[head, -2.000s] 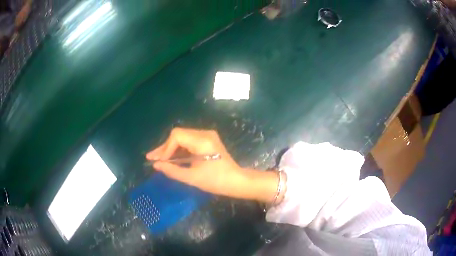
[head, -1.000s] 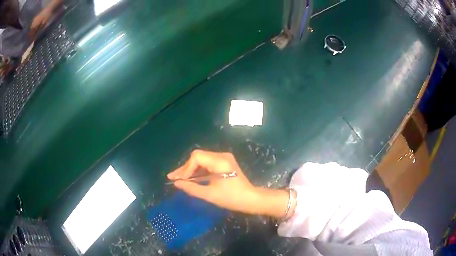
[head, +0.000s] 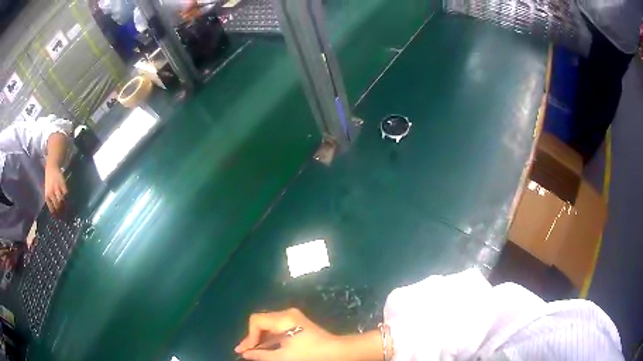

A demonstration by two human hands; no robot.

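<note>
My right hand (head: 285,337) is at the bottom edge, partly cut off, fingers pinched on thin metal tweezers (head: 273,343) held like a pen. The tweezers' tips are hard to make out at the frame's edge. A small glaring white square (head: 307,258) lies on the green bench just above my hand. A round watch case (head: 395,127), dark inside with a silver rim and lugs, lies farther up the bench. My left hand is not in view.
A metal post (head: 316,77) stands at the bench seam. A cardboard box (head: 560,211) is below the right edge. Another person's hand (head: 55,189) is at left by a ribbed tray (head: 49,264). A tape roll (head: 135,92) and a white sheet (head: 125,143) lie upper left. A person stands upper right.
The view has tilted up, so my right hand, the white square and the watch case sit lower. The blue film has left the frame. My right hand still holds the tweezers.
</note>
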